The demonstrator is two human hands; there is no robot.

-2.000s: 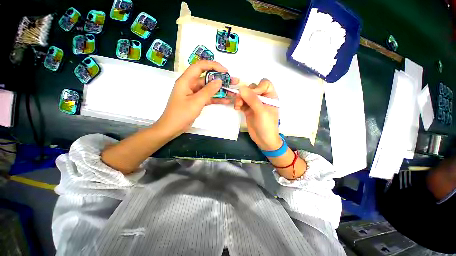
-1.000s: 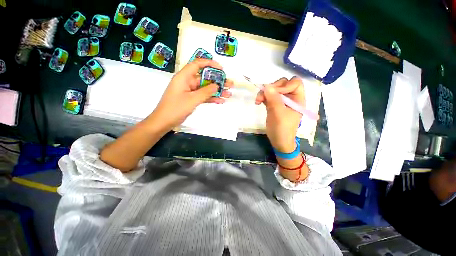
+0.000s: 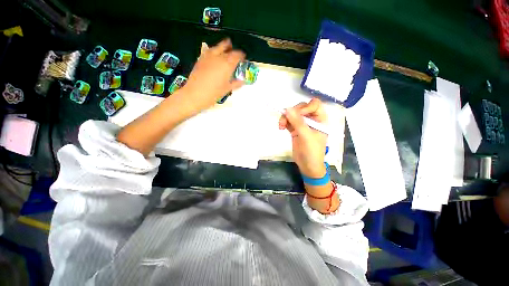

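My left hand (image 3: 215,72) is blurred over the white sheets (image 3: 223,134). Its fingertips are at the near side of an open teal-rimmed electronic unit (image 3: 246,72); whether they grip it is unclear. The dark edge of another unit (image 3: 224,98) shows beneath the hand, mostly hidden. My right hand (image 3: 304,125) holds a slim pale pink tool (image 3: 313,124) to the right, its tip pointing left, apart from any unit. Several open units (image 3: 110,80) lie at the upper left, and one unit (image 3: 211,16) lies alone at the back.
A blue bin (image 3: 365,70) with white pieces stands beyond my right hand. White strips (image 3: 377,145) lie right of it. Thin sticks (image 3: 60,67) and a pink-white block (image 3: 19,134) are at the left. A person's dark sleeve (image 3: 469,240) shows lower right, a red basket (image 3: 499,25) upper right.
The view has tilted up. My left hand has moved forward from the near sheet towards the unit at the back of the sheet. My right hand still holds the tool away from the units.
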